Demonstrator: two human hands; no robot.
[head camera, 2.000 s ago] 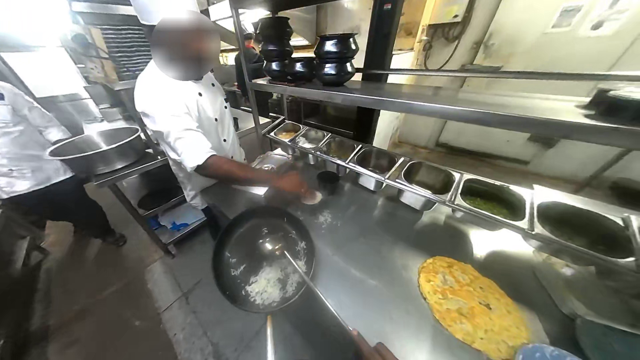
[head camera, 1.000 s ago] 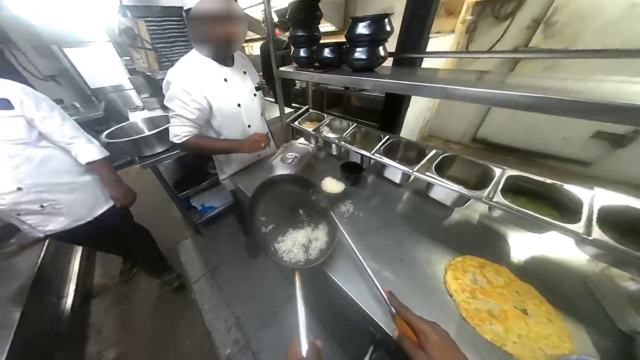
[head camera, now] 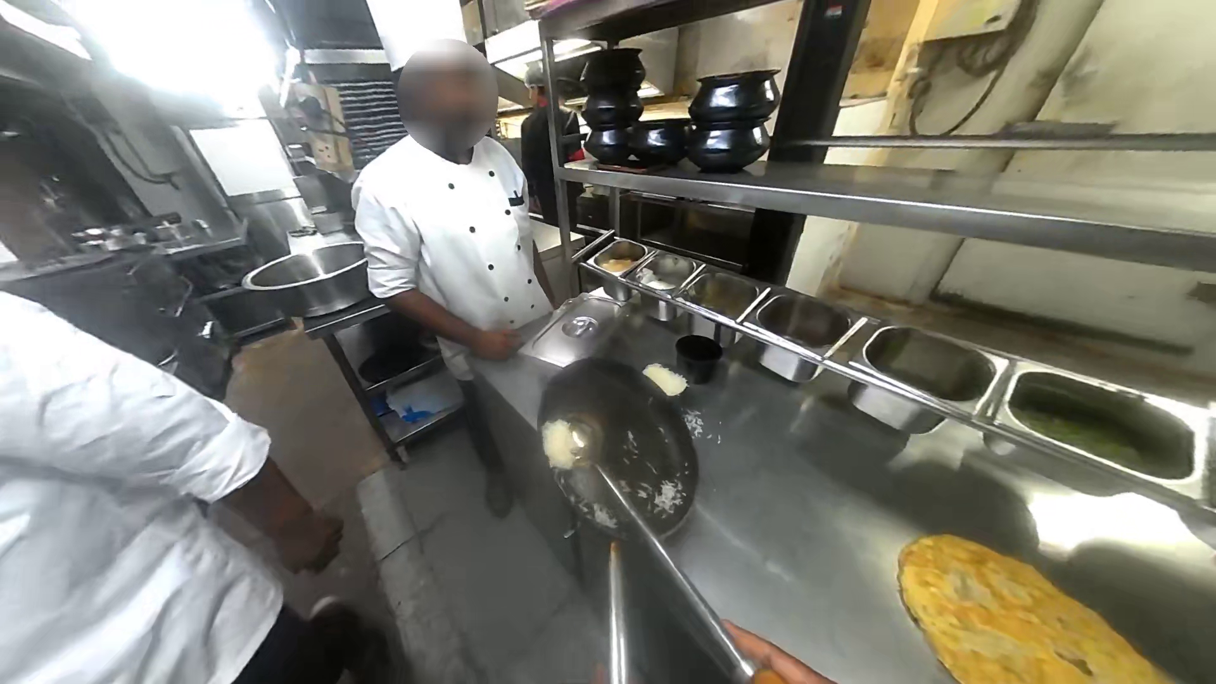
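My right hand (head camera: 774, 655), at the bottom edge, is closed round the orange-brown handle end of a long metal ladle (head camera: 670, 568). The ladle's bowl lies against cooked white rice (head camera: 562, 445) at the left side of a dark wok (head camera: 622, 427), and more grains cling near the wok's lower rim. The wok is tilted over the counter's edge. Its metal handle (head camera: 617, 617) runs down to the bottom of the view, where only a sliver of my left hand (head camera: 600, 674) shows; its grip is mostly hidden. A small rice mound (head camera: 665, 380) and scattered grains lie on the counter beyond the wok.
A large yellow flatbread or omelette (head camera: 1016, 608) lies on the steel counter (head camera: 807, 532). Metal inserts (head camera: 807, 323) line its back, near a black cup (head camera: 698, 359). A co-worker (head camera: 456, 228) stands beyond the wok; another person's white sleeve (head camera: 114, 456) fills the left. Black pots (head camera: 727, 119) stand on a shelf.
The wok has tipped, and the rice that lay in its lower middle is now mostly at its left side by the ladle. The person at left has come nearer the camera.
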